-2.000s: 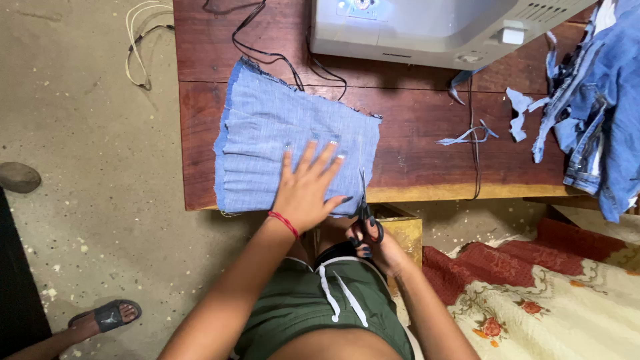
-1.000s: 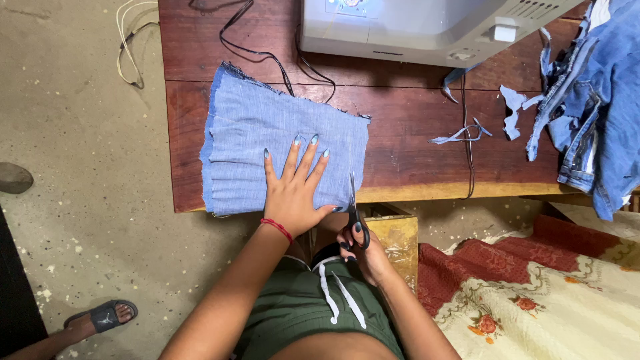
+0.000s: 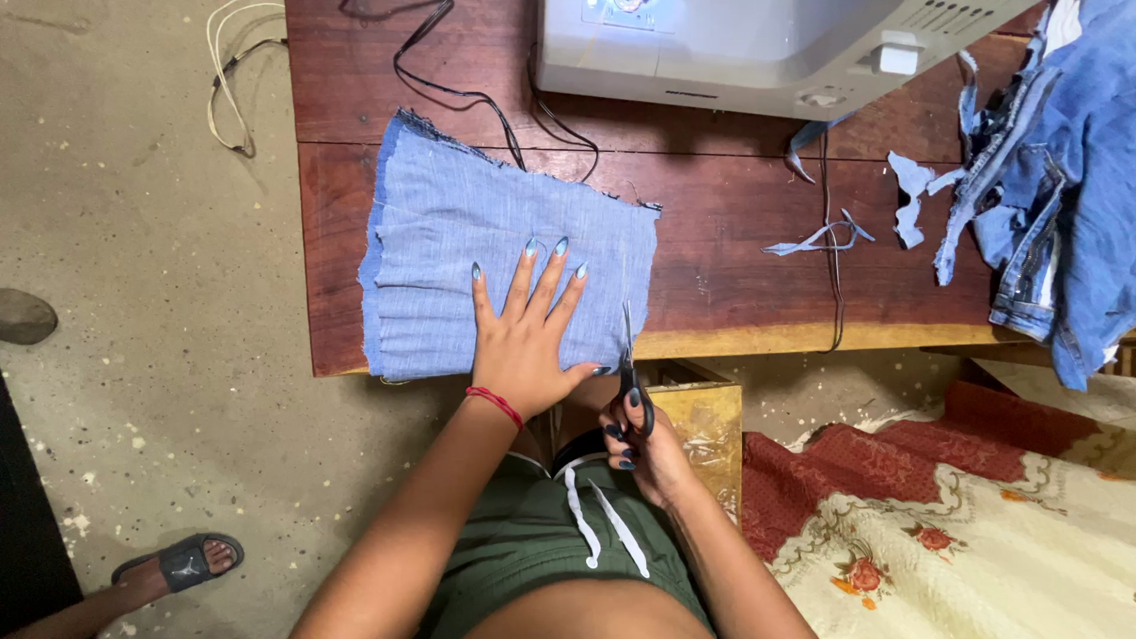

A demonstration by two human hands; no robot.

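Note:
A piece of light blue denim (image 3: 435,257) with frayed edges lies layered near the left end of the wooden table, its lower edge at the table's front edge. My left hand (image 3: 525,355) presses flat on the cloth, fingers spread, holding nothing. In my right hand (image 3: 643,444) is a pair of scissors with black handles (image 3: 629,373). Their blades point away from me and lie along the denim's right side, close to its edge. The blades look almost closed.
A sewing machine (image 3: 710,53) stands at the table's back, with black cords (image 3: 457,89) nearby. Denim scraps (image 3: 821,238) and a heap of jeans (image 3: 1092,177) lie to the right. Below are a wooden stool (image 3: 701,426) and patterned fabric (image 3: 932,524). Another person's sandalled foot (image 3: 191,564) is at lower left.
The scissors' blades have moved a little along the denim's right side. My left hand stays spread on the cloth.

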